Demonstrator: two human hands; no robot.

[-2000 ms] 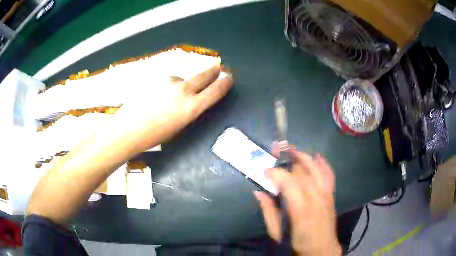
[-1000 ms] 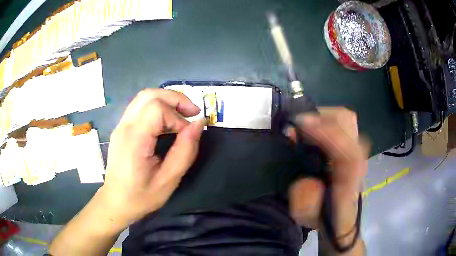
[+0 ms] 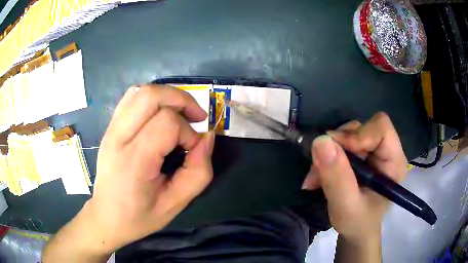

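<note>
The phone unit (image 3: 259,110) lies flat on the green mat, a dark frame around white panels. An orange flex cable (image 3: 219,110) lies over its narrow blue circuit board (image 3: 227,123). My left hand (image 3: 154,164) is over the unit's left part and pinches a thin strand of solder wire (image 3: 218,122), whose end reaches the flex cable. My right hand (image 3: 359,169) holds the soldering iron (image 3: 385,187) by its black handle. The iron's tip is at the upper part of the blue strip, at or just above it.
Stacked LCD modules (image 3: 69,79) with orange edges lie in rows on the left. A red-and-white tip-cleaning tin (image 3: 367,33) stands at the upper right. A black box (image 3: 449,67) with a yellow strip is at the right edge, with a cord below it.
The soldering iron has swung down from pointing up to the blue strip of the phone unit. The solder wire now shows at my left fingertips. The tin and box sit further right in view.
</note>
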